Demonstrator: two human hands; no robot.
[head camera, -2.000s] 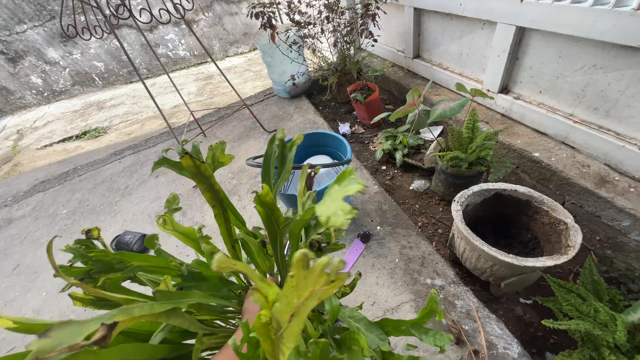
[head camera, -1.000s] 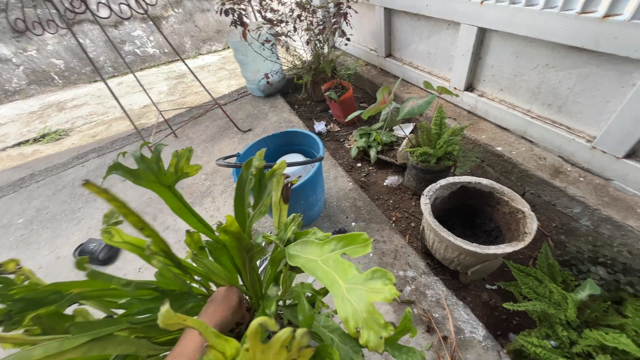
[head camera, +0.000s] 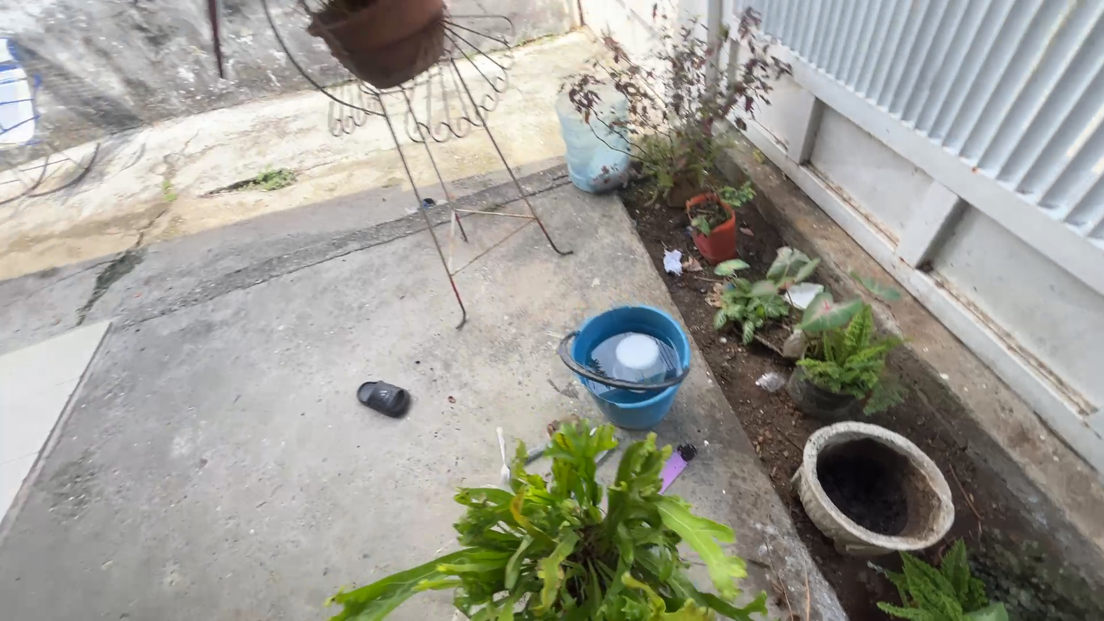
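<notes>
Neither of my hands shows in the view now. A bushy green plant with long lobed leaves (head camera: 561, 552) stands at the bottom centre, its base hidden. Just beyond it is a blue plastic bucket (head camera: 634, 414) of water with its dark handle across the front and a white round object (head camera: 637, 352) inside. A purple-handled tool (head camera: 674, 470) lies on the concrete between the plant and the bucket, partly covered by leaves. To the right, in the soil bed, sits a round concrete planter (head camera: 880, 543) with dark soil inside.
A black slipper (head camera: 384, 398) lies on the concrete left of the bucket. Beyond stands a metal plant stand (head camera: 444, 250) near a brown pot (head camera: 384, 43). Potted ferns (head camera: 845, 362), a red pot (head camera: 714, 237) and a pale blue water jug (head camera: 595, 142) line the bed beside the white fence (head camera: 975, 250).
A hand was in the plant's leaves in the earlier frames and is now out of view. The leaves cover less of the view, and the view has shifted to show more of the stand.
</notes>
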